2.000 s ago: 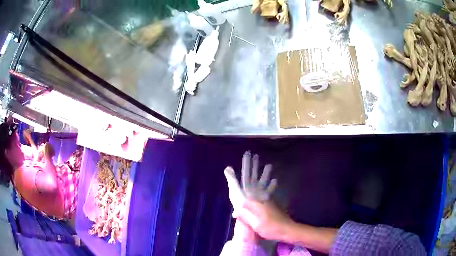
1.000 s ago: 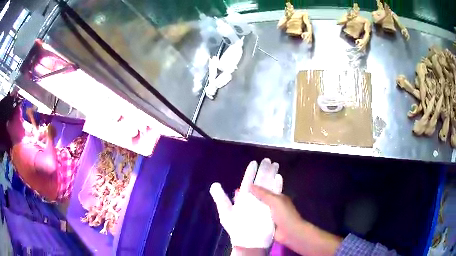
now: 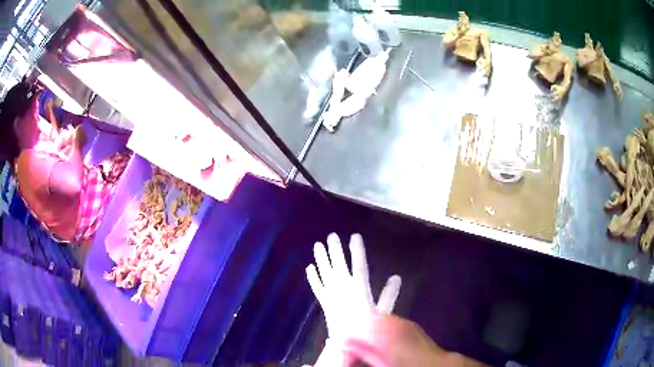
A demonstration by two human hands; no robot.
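Observation:
My left hand (image 3: 344, 290) wears a thin white glove, fingers spread and holding nothing, below the metal bench's front edge. My bare right hand (image 3: 401, 342) is closed around the glove near its wrist, blurred, its fingertips at the cuff. On the bench, a brown cardboard pad (image 3: 527, 211) with shiny streaks bears a small clear dish (image 3: 506, 170). Three tan torsos stand behind it, the leftmost (image 3: 470, 49) with an arm. Tan arm parts (image 3: 634, 179) lie heaped at the right edge.
A limp white glove (image 3: 356, 89) lies by translucent bottles (image 3: 374, 32) and a thin metal pick (image 3: 419, 76). A slanted glass panel and lit tray (image 3: 186, 136) stand left. A crate of tan parts (image 3: 150, 236) and another person (image 3: 54, 179) are far left.
The view has turned, so the bench slants and lies further right. The gloved left hand has turned over from palm up, and my right hand has moved from its fingers to its wrist.

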